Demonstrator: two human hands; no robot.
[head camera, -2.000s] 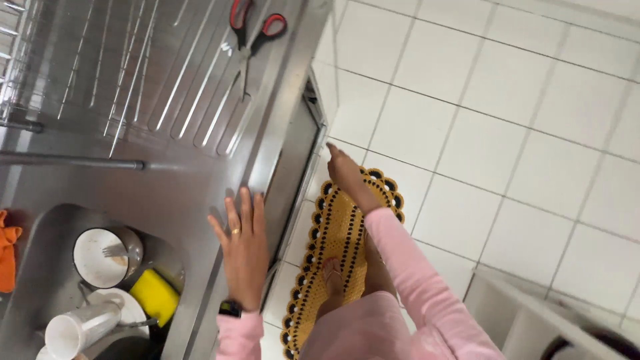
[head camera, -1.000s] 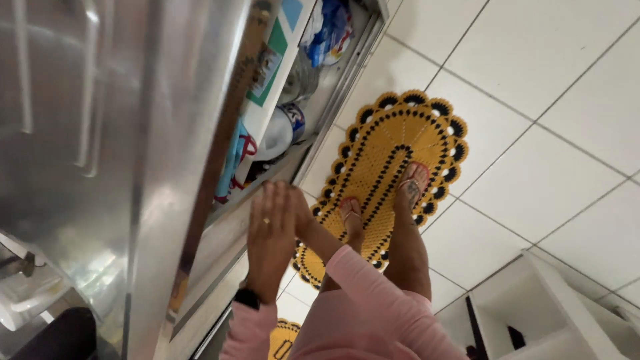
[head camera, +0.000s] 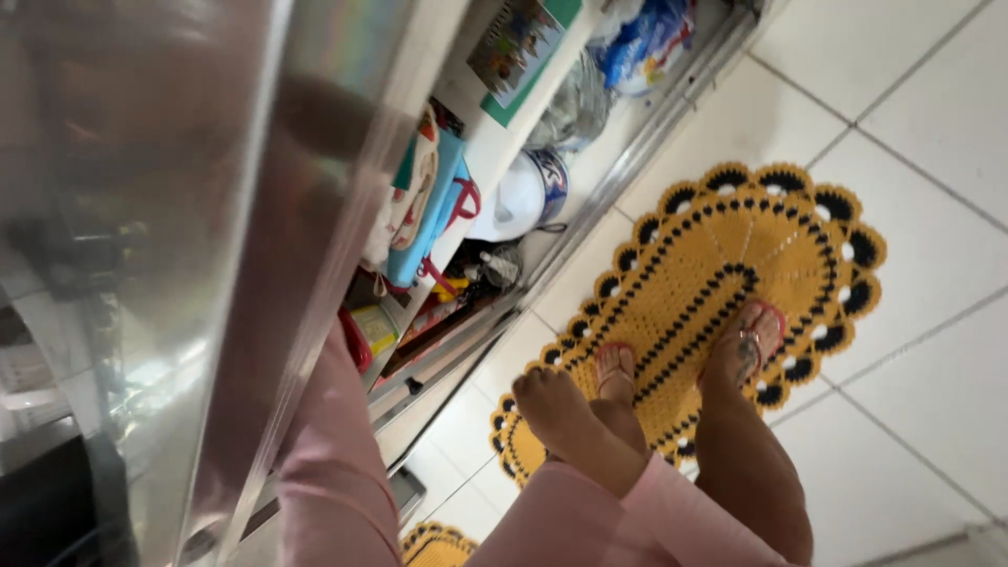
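Note:
My right hand (head camera: 555, 405) is held low with its fingers curled, over the near edge of the yellow crochet rug; whether it holds anything cannot be told. My left arm, in a pink sleeve (head camera: 335, 465), reaches into the open cabinet under the metal counter, and the hand itself is hidden. Near that sleeve lie a red item (head camera: 354, 340) and a yellow-green packet (head camera: 375, 329). Folded cloths, one of them light blue (head camera: 429, 228), rest on the shelf (head camera: 492, 161). Below them stands a white plastic jug (head camera: 516, 201) with a dark blue label.
The metal counter edge (head camera: 315, 260) runs close along the left. Blue printed plastic bags (head camera: 650, 43) and a clear plastic bag (head camera: 575, 102) sit at the cabinet's far end. My feet stand on the crochet rug (head camera: 693, 276), over white floor tiles. Another yellow rug (head camera: 437, 545) shows at the bottom.
My left hand has gone from the cabinet's edge to out of sight inside it. My right hand has come away from the left. The cabinet, closed two seconds ago, stands open.

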